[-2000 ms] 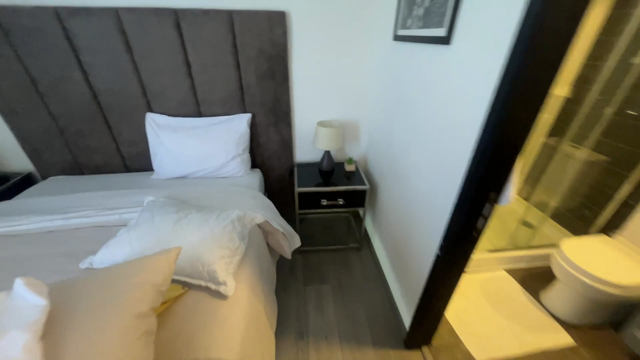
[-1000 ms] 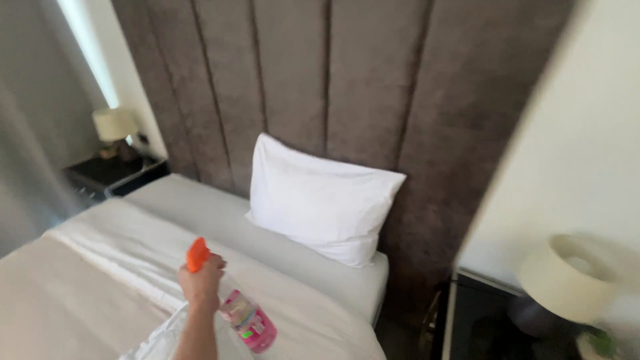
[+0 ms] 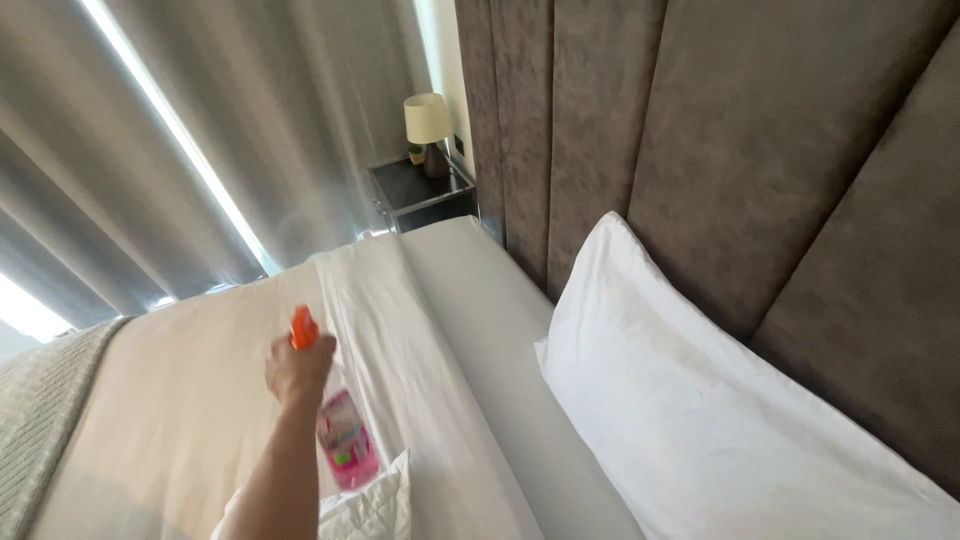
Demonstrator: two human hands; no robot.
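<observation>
My left hand [image 3: 300,367] is closed around the neck of a spray bottle [image 3: 349,442] with an orange trigger head and pink liquid. The bottle, which bears writing, hangs at the right of my wrist and looks blurred. Hand and bottle are over the bed, above the beige cover [image 3: 195,390] and near the folded white sheet [image 3: 405,360]. Below the bottle lies part of a white pillow or cushion [image 3: 367,510], partly hidden by my forearm. A larger white pillow [image 3: 675,397] leans on the headboard. My right hand is out of view.
A brown padded headboard [image 3: 720,150] rises at the right. Beyond the bed, a dark bedside table [image 3: 420,184] holds a lamp [image 3: 427,120] and a small potted plant [image 3: 416,154]. Long grey curtains [image 3: 300,112] hang behind. A textured grey throw [image 3: 52,412] covers the bed's left part.
Neither hand nor bottle showed two seconds ago; both were in view one second ago, the bottle held the same way. The view has swung left toward the curtains.
</observation>
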